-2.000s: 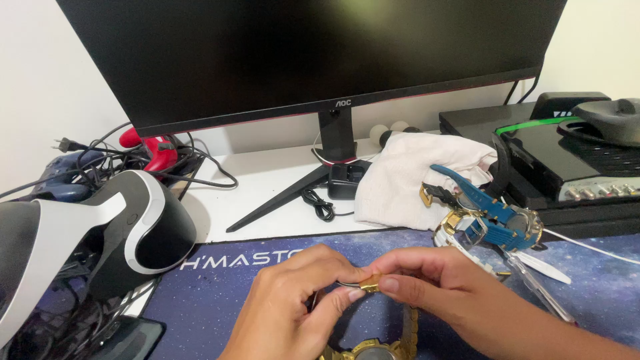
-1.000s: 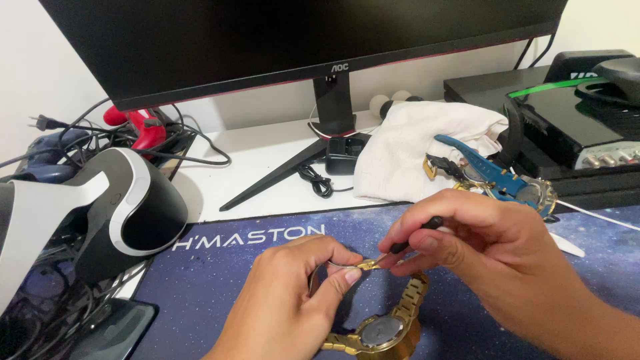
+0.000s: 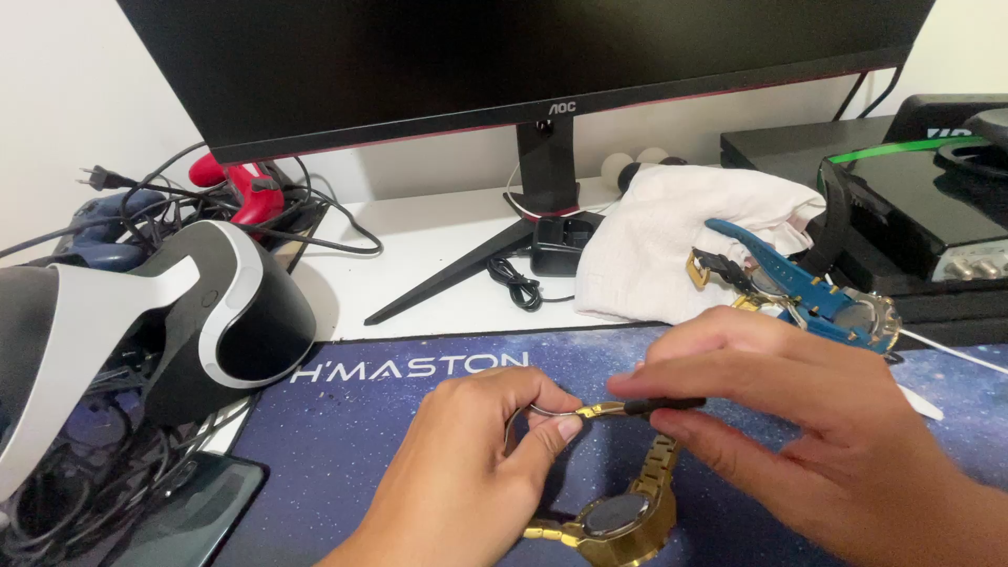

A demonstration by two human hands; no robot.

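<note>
My left hand [image 3: 480,457] pinches the clasp end of a gold metal-band wristwatch [image 3: 630,524] between thumb and fingertips. The watch case hangs low between my hands, back side showing, over the dark blue mat. My right hand [image 3: 795,425] grips a small tool with a black handle [image 3: 665,405] between thumb and fingers. The tool points left at the gold clasp [image 3: 591,410]; its tip is too small to make out there. Part of the bracelet passes behind the fingers of my right hand.
Several watches, one with a blue strap [image 3: 776,264], lie beside a white cloth [image 3: 638,252] behind my right hand. A monitor [image 3: 563,130] stands at the back. At left are a VR headset [image 3: 228,307], a red game controller [image 3: 256,193], tangled cables and a phone [image 3: 197,504]. Black boxes [image 3: 906,213] stand at right.
Two seconds ago both hands were at the clasp and no tool showed; one second ago the black-handled tool was in my right hand. It now lies more level, in line with the clasp.
</note>
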